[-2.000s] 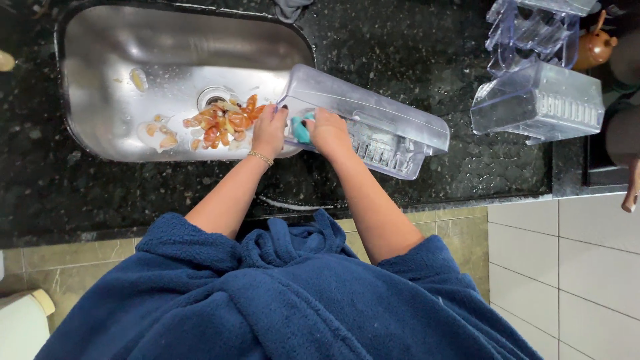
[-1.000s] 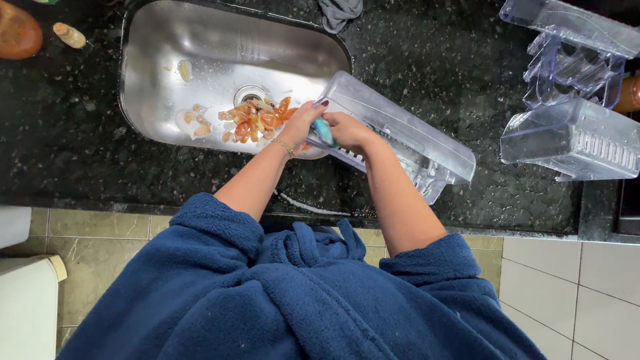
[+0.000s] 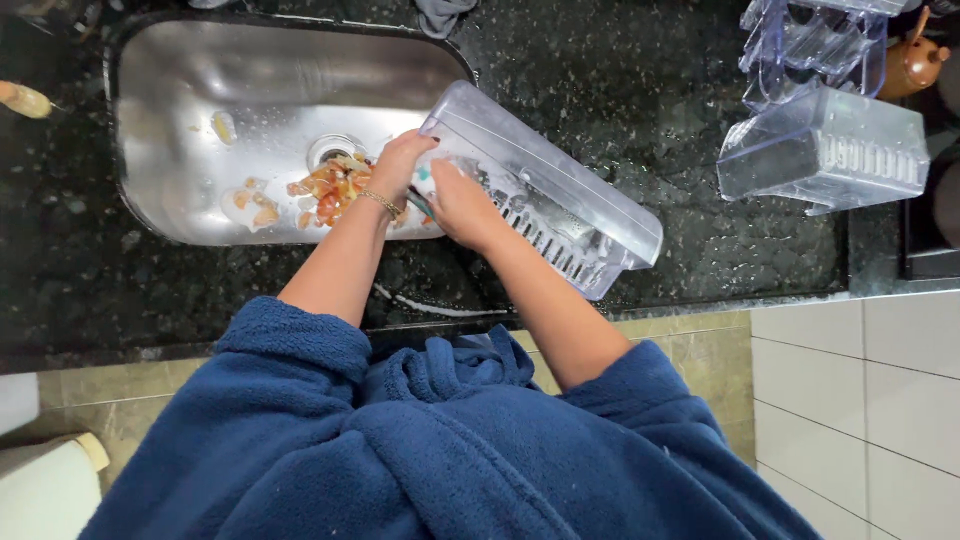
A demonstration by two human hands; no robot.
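A clear plastic refrigerator bin (image 3: 559,176) lies aslant, its left end over the right edge of the stainless steel sink (image 3: 225,67) and the rest above the dark granite counter. My left hand (image 3: 400,169) grips the left end of the bin. My right hand (image 3: 461,199) is inside that end, closed on a teal and white sponge (image 3: 422,174), mostly hidden by the fingers. Suds show along the slotted side of the bin. Orange and pale food scraps (image 3: 330,191) lie by the sink drain (image 3: 330,148), left of my left hand.
Another clear plastic bin (image 3: 832,150) and a clear plastic rack (image 3: 814,45) stand at the right, near an orange-brown pot (image 3: 911,66). A grey cloth (image 3: 444,15) lies behind the sink. At the far left is a yellowish vegetable piece (image 3: 26,100). The counter's front edge (image 3: 675,304) runs before me.
The right hand has shifted within the left end of the bin, and more of the sponge's white side shows than a second ago. The left hand keeps its grip. The view has swung.
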